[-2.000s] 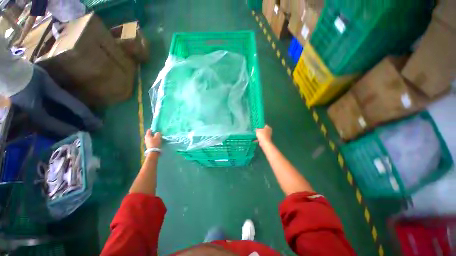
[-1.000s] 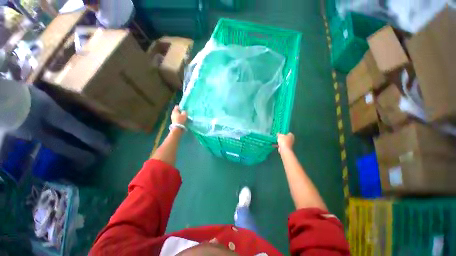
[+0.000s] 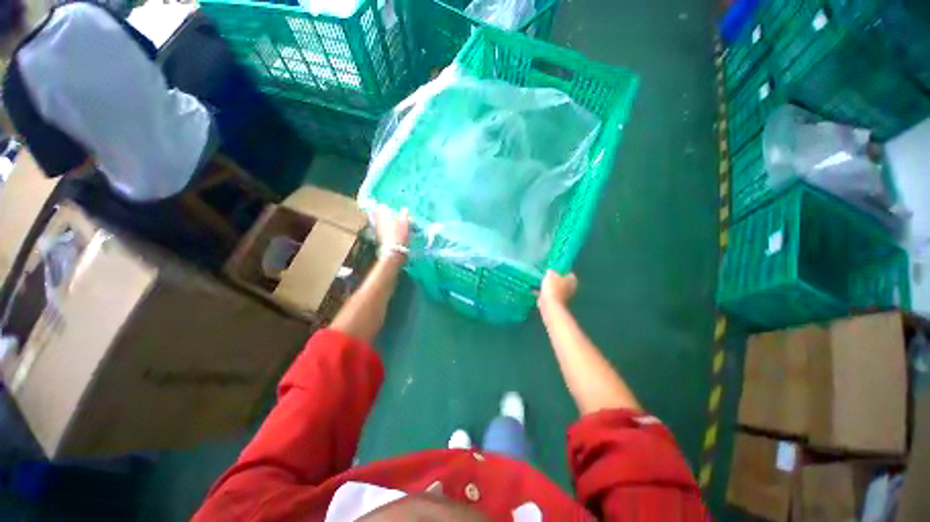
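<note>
A large green lattice-sided crate (image 3: 602,153) is in front of me above the green floor, slightly turned. Clear crinkled film (image 3: 489,153) lines it and hangs over its left and near rims. No pieces can be made out inside, only film. My left hand (image 3: 392,230) grips the crate's near left corner, over the film. My right hand (image 3: 555,290) grips the near right corner. Both arms reach forward.
A person (image 3: 112,102) sits at the upper left. An open small carton (image 3: 321,260) stands close left of the crate, a large carton (image 3: 153,347) nearer. Green crates (image 3: 316,51) stand ahead left. Stacked crates (image 3: 795,255) and cartons (image 3: 826,387) line the right beyond a yellow-black line (image 3: 718,377).
I have moved forward along the aisle with the crate, which has turned slightly clockwise. The cartons have shifted nearer, and a seated person and more green crates have come into view. Both hands keep their grip.
</note>
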